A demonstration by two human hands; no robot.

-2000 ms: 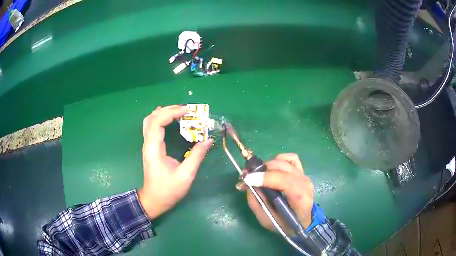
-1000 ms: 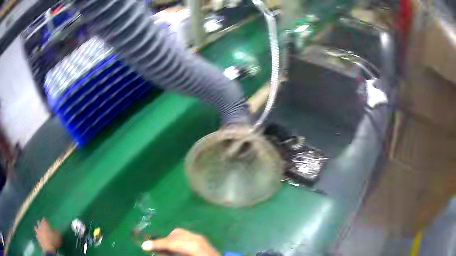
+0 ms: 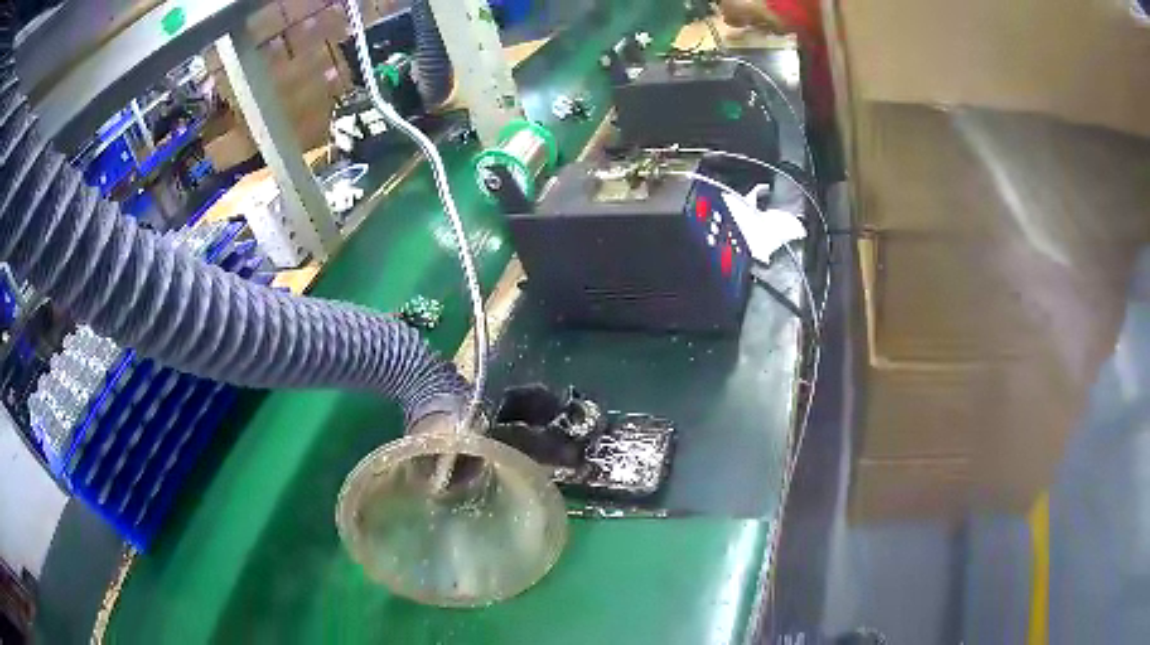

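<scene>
Neither of my hands is in the picture. Nearest in front of me is the cloudy clear fume funnel (image 3: 452,536), open towards me, on the end of a thick grey ribbed hose (image 3: 240,315). Right behind it is a black iron stand (image 3: 536,416) beside a scrap tray (image 3: 631,456) filled with silvery bits. A black soldering station (image 3: 618,271) with red and blue front marks stands further back, with a green-and-silver solder spool (image 3: 517,158) at its left. The soldering iron and the white housing are not visible.
The green belt (image 3: 366,271) runs away behind the funnel and carries small units (image 3: 423,311). Blue ribbed trays (image 3: 151,435) are stacked at the left. A second black station (image 3: 700,107) stands further back. Cardboard boxes (image 3: 946,302) stand at the right. A pale cable hangs down to the funnel.
The view has swung right and up, away from the green mat. My hands, the soldering iron and the white housing have left the picture. The stations and boxes now show clearly.
</scene>
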